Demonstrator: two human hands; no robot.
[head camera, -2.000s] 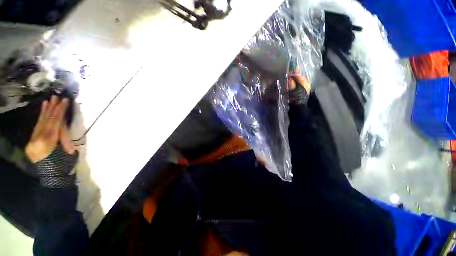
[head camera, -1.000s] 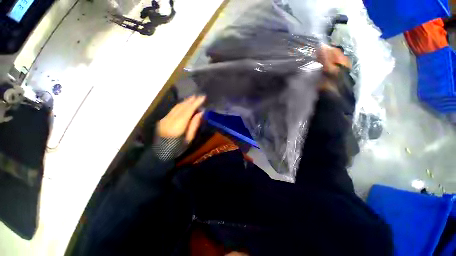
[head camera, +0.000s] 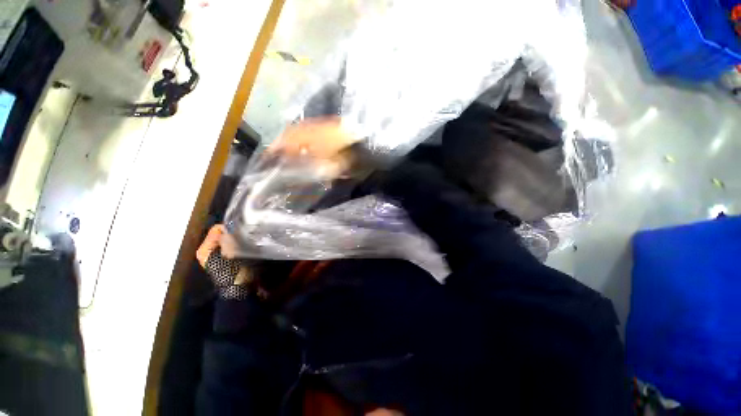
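A large clear plastic bag (head camera: 390, 89) lies across the space right of the table and holds dark cut pieces (head camera: 520, 162). My left hand (head camera: 217, 256), in a mesh cuff, is at the table edge and grips the bag's near edge. My right hand (head camera: 313, 146) is blurred at the bag's upper part, above my left hand; the plastic partly covers it, and its grip cannot be made out. A dark panel (head camera: 41, 333) with a faint camouflage band lies on the table at the far left.
The white sewing machine table (head camera: 130, 219) has a brown edge. A black jointed metal piece (head camera: 171, 91) stands on the machine bed. Blue bins stand at the upper right (head camera: 678, 36) and lower right (head camera: 691, 309). The grey floor (head camera: 642, 154) shows between them.
My left hand has left the panel and moved right to the bag. My right hand has moved left, pulling the plastic across. The view has shifted, and the lower blue bin shows more.
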